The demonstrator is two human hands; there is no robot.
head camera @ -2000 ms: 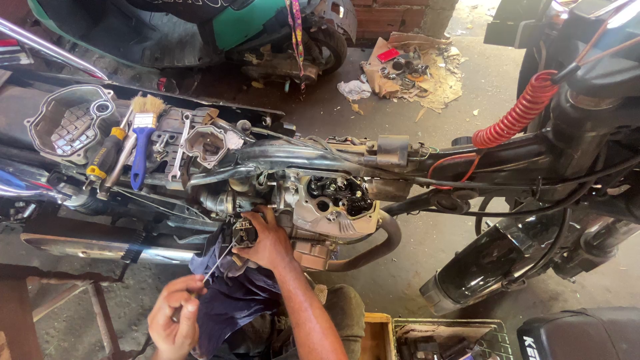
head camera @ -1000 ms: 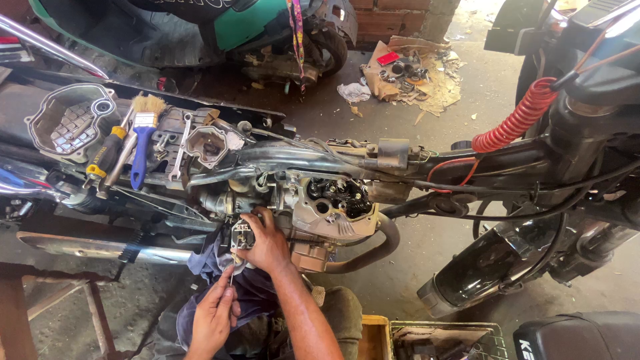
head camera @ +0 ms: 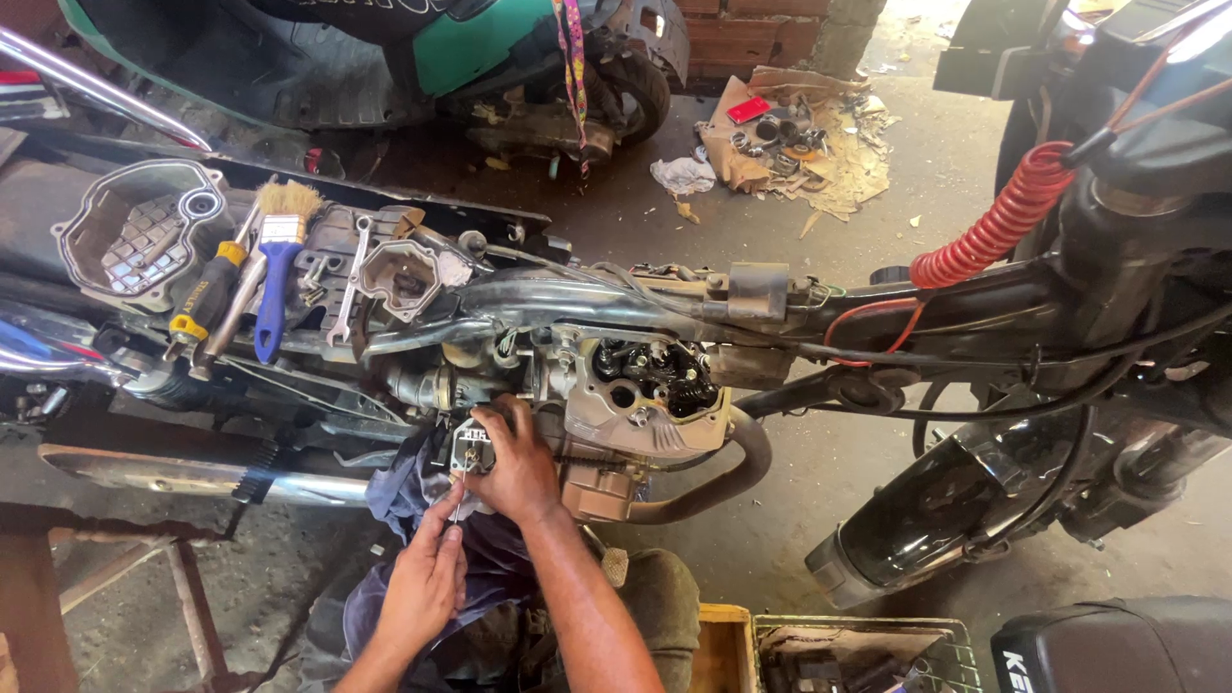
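My right hand (head camera: 520, 467) holds a small dark metal part (head camera: 472, 448) with a pale rim, just left of the motorcycle engine. Between the fingers of my left hand (head camera: 428, 568) is a thin metal tool (head camera: 464, 491), its tip at the part's face; its exact kind cannot be told. Below both hands a blue cloth (head camera: 399, 491) lies over my lap. To the right, the open cylinder head (head camera: 654, 385) shows its dark, oily valve gear. The exhaust pipe (head camera: 756, 462) curves out beside it.
On the motorcycle's frame lie a metal cover (head camera: 91, 236), a screwdriver (head camera: 207, 294), a blue-handled brush (head camera: 279, 260), a wrench (head camera: 348, 289) and a smaller cover (head camera: 385, 289). A green scooter (head camera: 452, 48) stands beyond, near parts on cardboard (head camera: 837, 173). A wire basket (head camera: 866, 626) sits at the bottom.
My left hand has come up and right, bringing the thin tool from beside the part to its face. My right hand stays around the part.
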